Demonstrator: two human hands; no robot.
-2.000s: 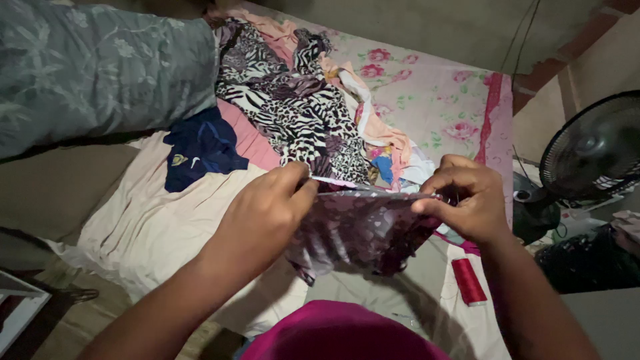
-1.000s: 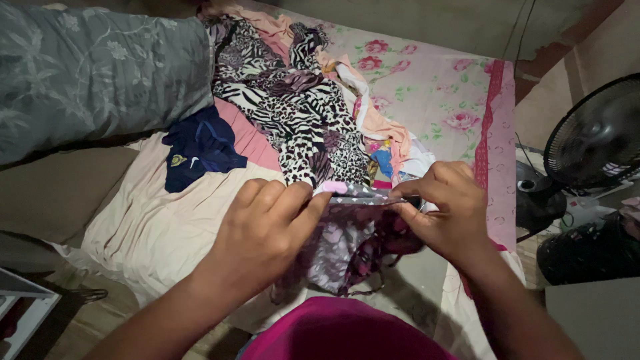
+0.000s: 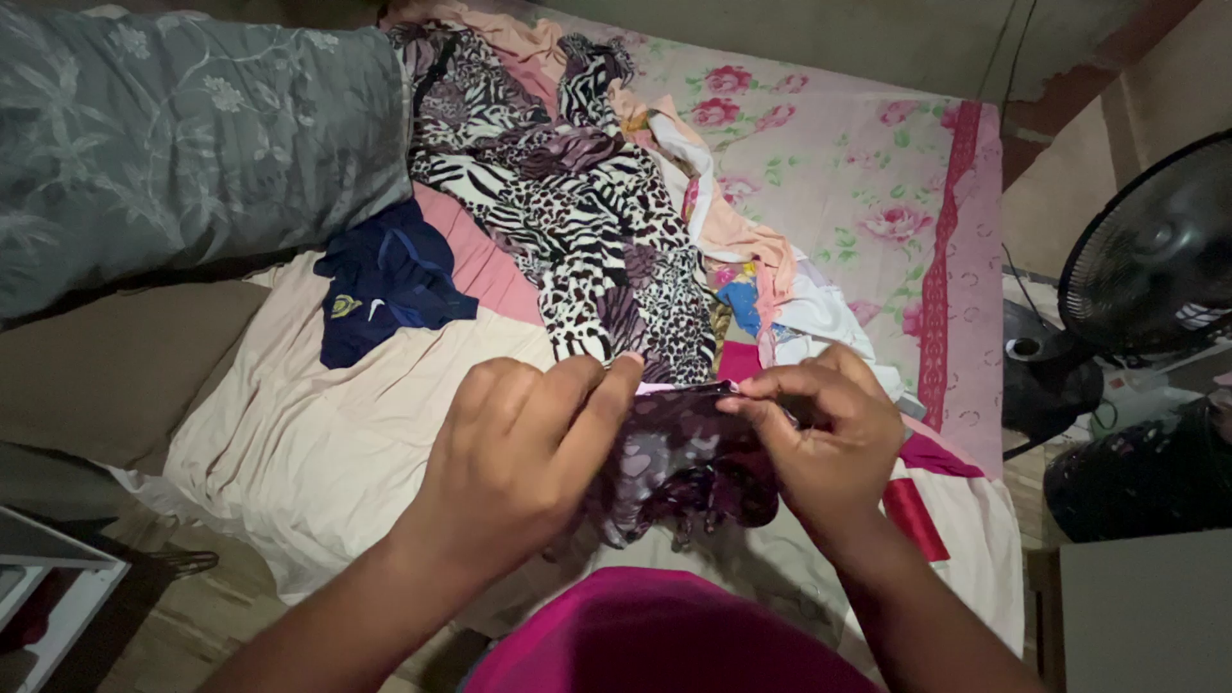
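Note:
My left hand (image 3: 525, 448) and my right hand (image 3: 828, 433) pinch the upper edge of a dark purple patterned cloth (image 3: 674, 457), which hangs between them in loose folds. Just beyond my fingers lies an animal-print garment (image 3: 597, 221) in black, white and purple. A navy blue garment (image 3: 385, 279) with small emblems rests on a cream cloth (image 3: 318, 423) to the left. Peach and white clothes (image 3: 751, 231) lie to the right of the animal print. What kind of garment I hold cannot be told.
A grey floral pillow (image 3: 202, 144) fills the upper left of the bed. Pink rose-patterned bedding (image 3: 828, 173) spreads behind the clothes. At the right stands a black fan (image 3: 1155, 241) by a pale cabinet (image 3: 1145, 611). A white shelf unit (image 3: 67, 577) is at lower left.
The purple cloth was stretched wide between my hands two seconds ago; my hands are now closer together, and it hangs more bunched below them.

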